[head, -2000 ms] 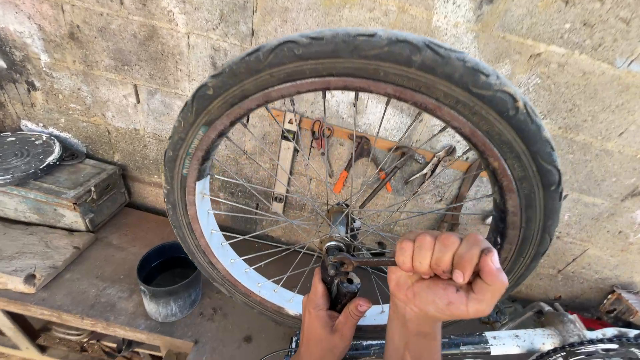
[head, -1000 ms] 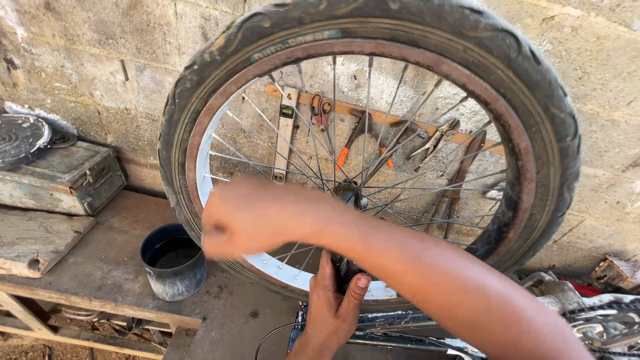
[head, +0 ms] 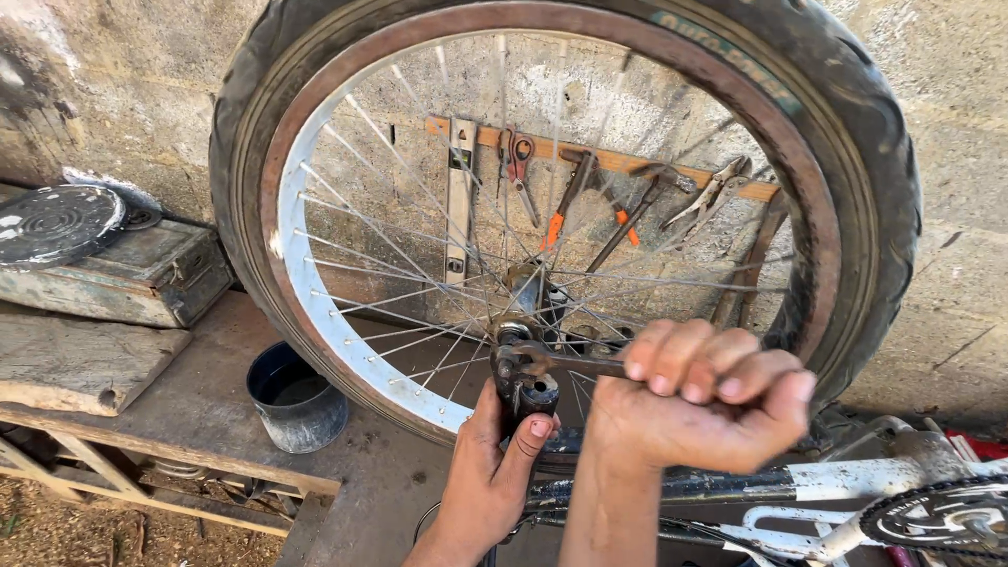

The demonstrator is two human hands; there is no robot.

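Note:
A bicycle wheel (head: 551,17) with a black tyre and a rusty, partly pale rim stands upright in front of me. My left hand (head: 504,465) grips the black fork end (head: 537,398) just below the wheel's hub (head: 516,327). In my right hand (head: 701,394) is the handle of a dark metal wrench (head: 587,364), whose jaw sits at the axle nut. My right fist is to the right of the hub, over the wheel's lower right side. The bicycle frame (head: 843,476), black and white, lies at the lower right with its chainring (head: 945,520).
Behind the wheel, a wooden rack (head: 543,147) on the block wall holds a level (head: 460,205), scissors (head: 517,157), hammers and pliers (head: 709,193). On the wooden bench (head: 213,429) are a dark pot (head: 298,417), a plank (head: 87,362) and a worn box (head: 169,291) with a round lid (head: 59,224).
My right arm, stretched across to the left one second ago, is back at the right with the wrench handle. My left hand stays at the fork end. The wheel's tyre lettering has shifted to the right.

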